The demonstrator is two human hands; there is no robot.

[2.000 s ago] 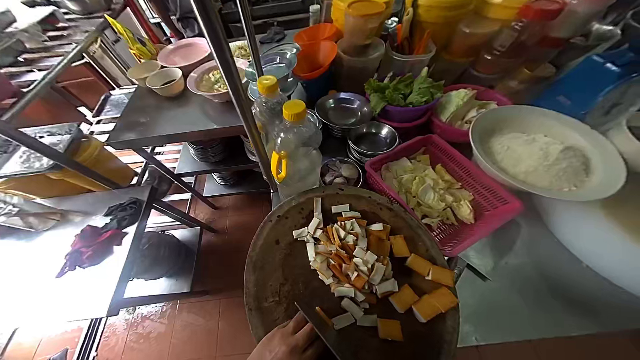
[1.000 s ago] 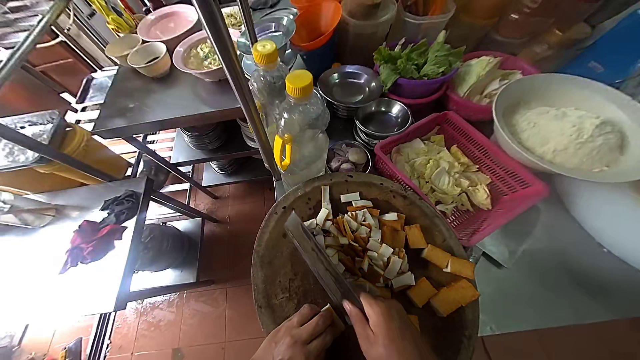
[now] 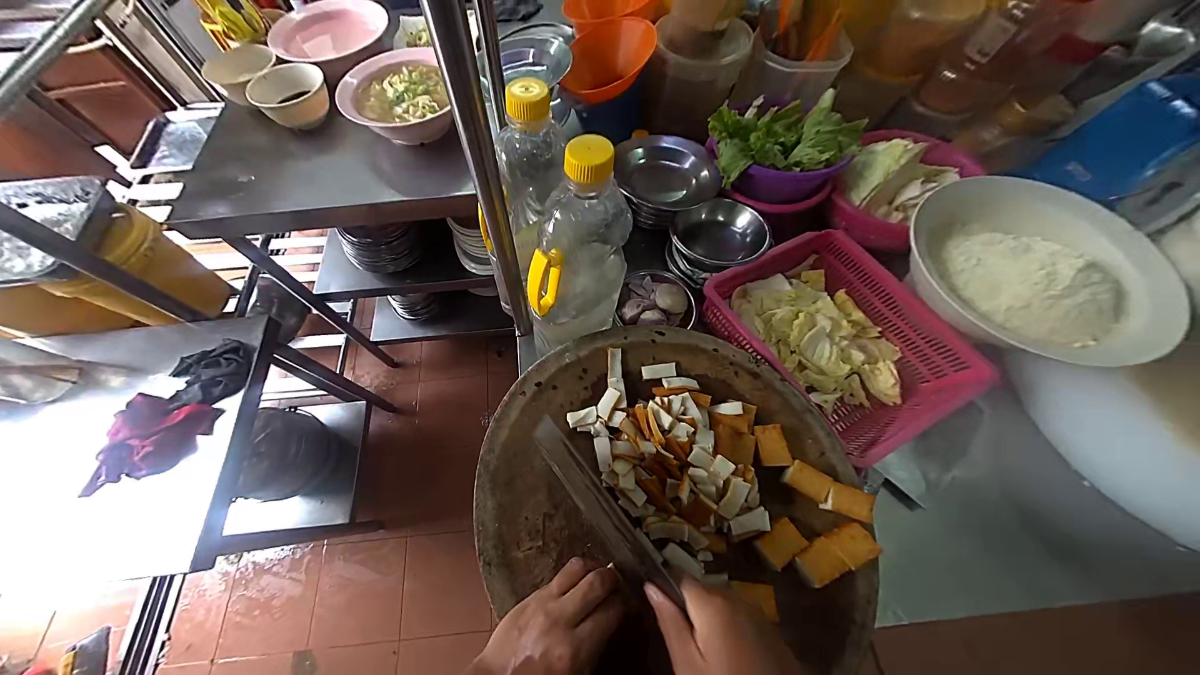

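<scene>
My right hand (image 3: 717, 630) grips a broad-bladed cleaver (image 3: 605, 511), its blade slanting up and left over a round wooden chopping board (image 3: 525, 506). Beside the blade's left face, low on the board, rests my left hand (image 3: 562, 619) with curled fingers; whether it pinches a piece is hidden. White and orange-edged strips, perhaps tofu or fish cake, form a pile (image 3: 680, 450) right of the blade. Larger orange-skinned pieces (image 3: 837, 553) lie at the board's right side.
Behind the board stand yellow-capped plastic bottles (image 3: 589, 234), metal bowls (image 3: 720, 234) and a dish of shallots (image 3: 656, 300). A pink basket (image 3: 923, 361) of cut cabbage touches the right rear area. Farther right is a white bowl of flour-like powder (image 3: 1031, 286). A metal post (image 3: 483, 159) rises behind.
Two seconds ago only one hand showed, at the board's lower edge. Both hands are now at the board, and the cleaver blade lies farther up across it than it did then.
</scene>
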